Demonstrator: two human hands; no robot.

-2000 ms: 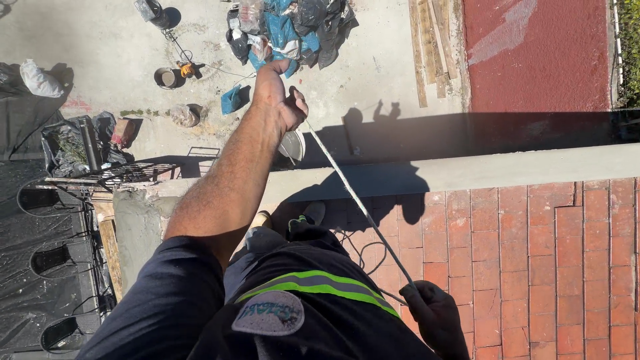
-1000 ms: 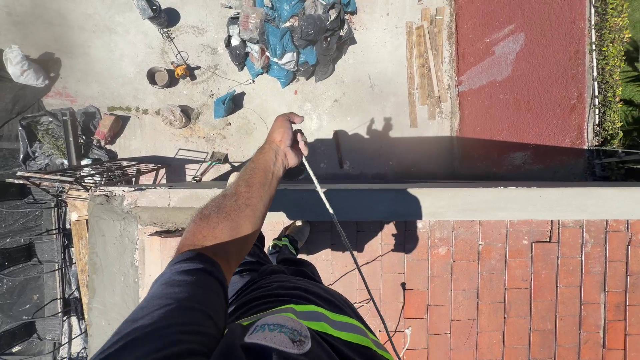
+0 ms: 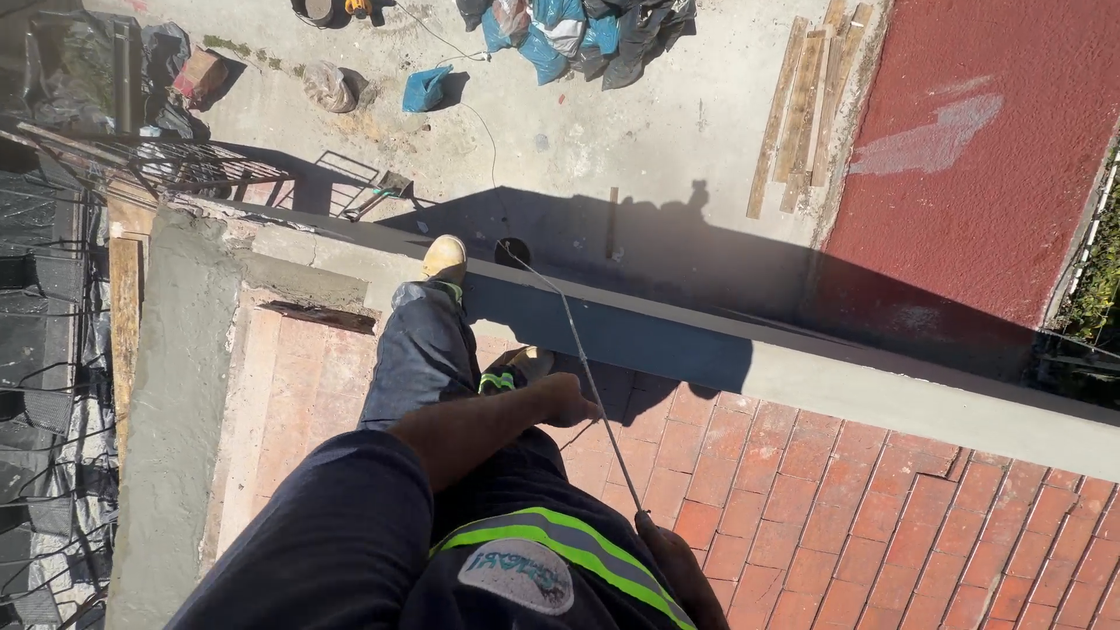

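Observation:
My right hand (image 3: 672, 556), low in the head view beside the reflective stripe of my clothing, grips a taut rope (image 3: 584, 354). The rope runs up over the parapet wall (image 3: 818, 378) to a dark round thing (image 3: 513, 254), perhaps a bucket, just beyond the edge. My left hand (image 3: 569, 401) is lower than the wall, its fingertips at the rope; whether they close on it cannot be told. A thinner cord (image 3: 579, 433) hangs below those fingers. One tan work boot (image 3: 444, 258) rests on the wall; the other (image 3: 530, 360) is on the roof side.
Red roof tiles (image 3: 822, 507) lie at right, wet-looking cement (image 3: 171, 376) at left. On the ground below are filled bags (image 3: 560, 35), wooden boards (image 3: 801, 105), a shovel (image 3: 376, 194) and a metal frame (image 3: 201, 166). A shaded recess (image 3: 319, 317) breaks the tiles near my leg.
My left hand has come back from beyond the wall toward my body. One boot now shows on top of the wall. The view has shifted and tilted.

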